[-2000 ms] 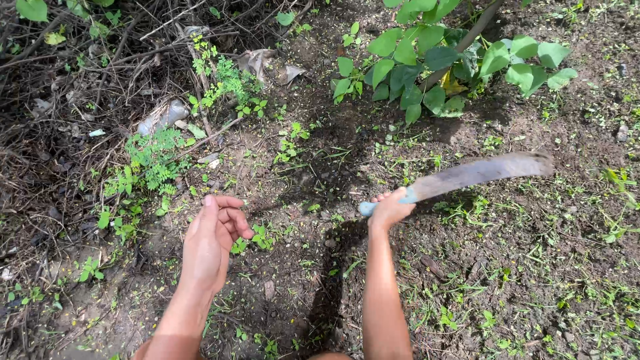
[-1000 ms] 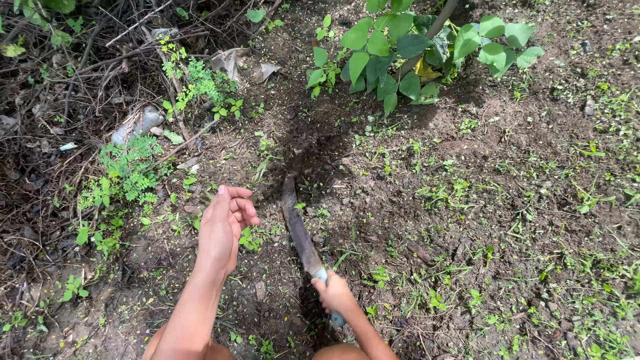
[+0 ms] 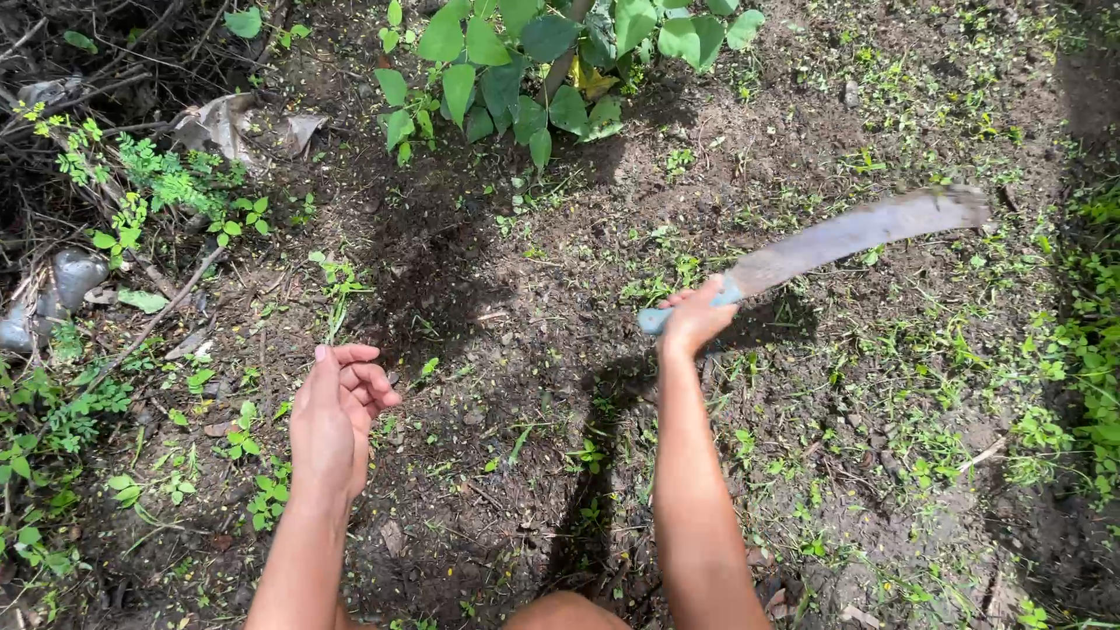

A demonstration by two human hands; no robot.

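Note:
My right hand grips the pale blue handle of a machete. Its long, slightly curved blade extends to the right and a little upward over the ground, and its tip is blurred. My left hand is at the left centre, fingers loosely curled and apart, with nothing held. Small weeds grow just beyond its fingertips. Below both hands lies dark soil with scattered low green weeds.
A broad-leaved green plant stands at the top centre. Dry twigs pile up at the upper left, near a torn plastic scrap and a plastic bottle. Denser weeds line the right edge. A bare knee shows at the bottom.
One second ago the machete pointed forward, its blade low over the soil in front of my left hand. My right hand has since swung it out to the right. My left hand stays empty.

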